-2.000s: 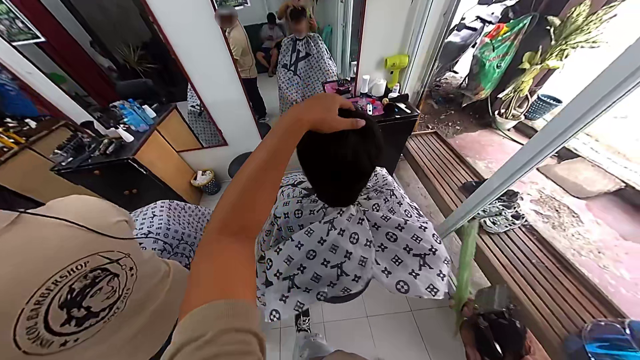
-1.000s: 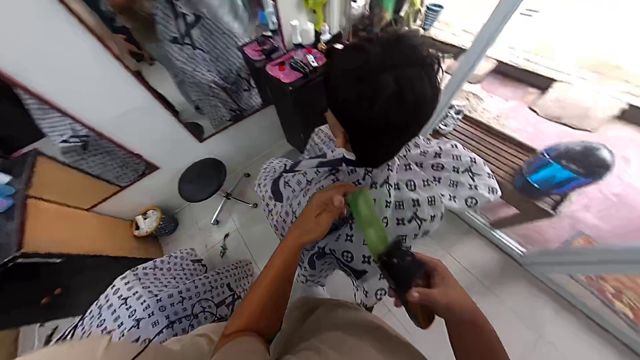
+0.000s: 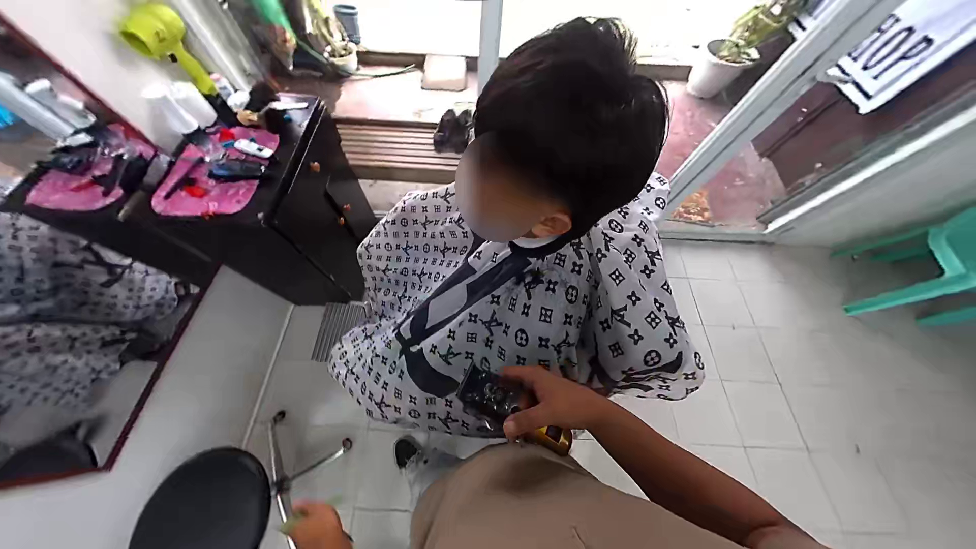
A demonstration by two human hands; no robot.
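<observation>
My right hand [image 3: 555,404] is closed around a dark hair clipper [image 3: 492,393] with a gold-coloured end, held low in front of the seated person's cape. Down at the bottom, my left hand [image 3: 319,524] is near the round stool, blurred and partly cut off by the frame edge. A bit of green shows at its fingers; whether it holds the green piece is unclear. The seated person's dark hair [image 3: 572,114] is above both hands, and a white patterned barber cape [image 3: 549,305] covers the body, with loose hair clippings near the neck.
A round black stool [image 3: 202,499] on metal legs stands at lower left. A black cabinet [image 3: 305,206] holds bottles, a pink mat [image 3: 210,171] and tools, beside a wall mirror. A yellow-green hair dryer [image 3: 164,42] hangs above. A green plastic chair [image 3: 945,259] stands at right.
The view has swung round the seated person. My left hand has moved away from the clipper to the lower left, and the green piece that was at the clipper's head is off it.
</observation>
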